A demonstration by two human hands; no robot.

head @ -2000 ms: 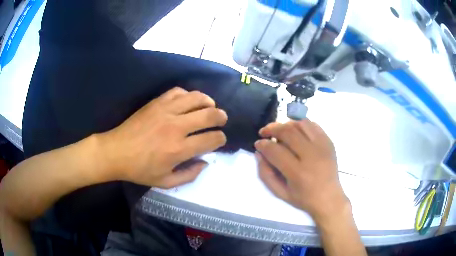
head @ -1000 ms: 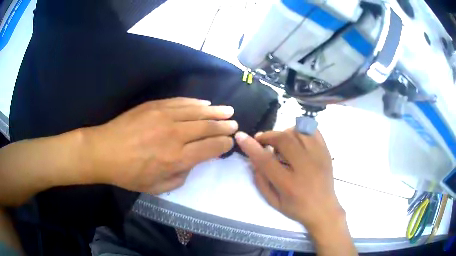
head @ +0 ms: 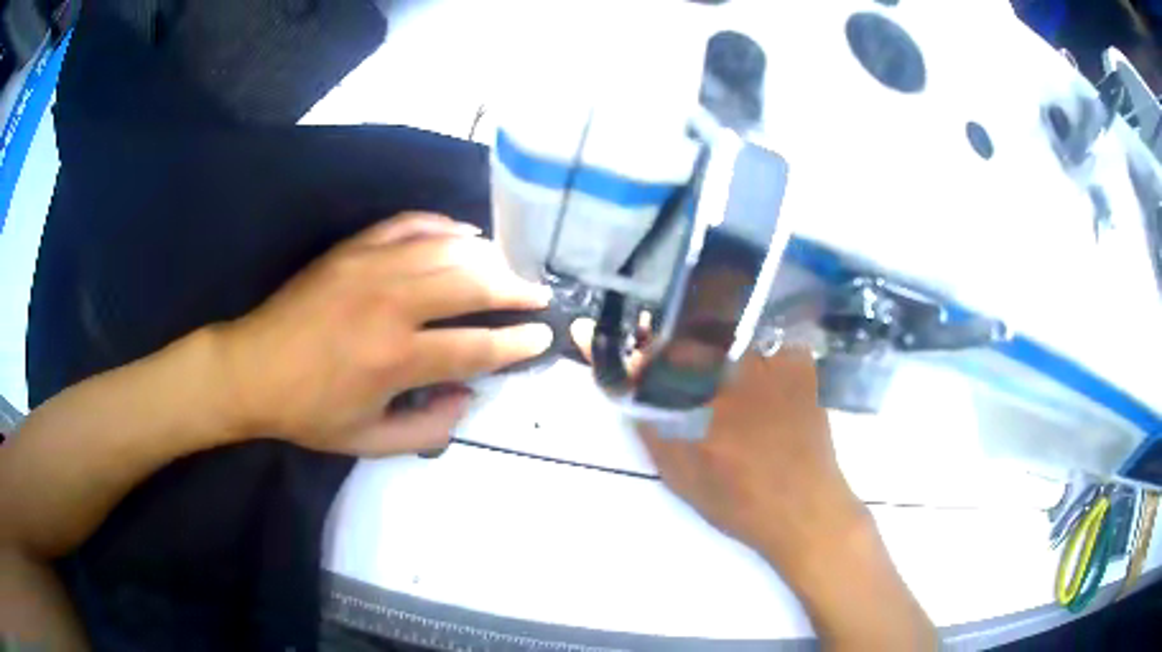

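Note:
A large dark garment panel (head: 255, 191) lies on the white table and hangs over its front edge at the left. My left hand (head: 382, 331) rests on the panel, palm down, its fingertips at the panel's right end under the machine head. My right hand (head: 752, 433) reaches in from the right; its fingers are partly hidden behind the sewing machine head (head: 599, 204). The fingertips of both hands are close together near the cloth edge. The needle and presser foot are hidden, and I cannot tell if my right fingers pinch the cloth.
Scissors with yellow and green handles (head: 1083, 554) lie at the table's right edge. The ruler-marked front edge (head: 484, 630) runs along the bottom. A ribbed dark cloth (head: 242, 57) lies at the upper left. The machine arm (head: 943, 166) fills the upper right.
The view has shifted, so the machine head now covers the needle area and part of my right hand. My left hand's fingertips are now at the head, and the cloth's right end is mostly hidden.

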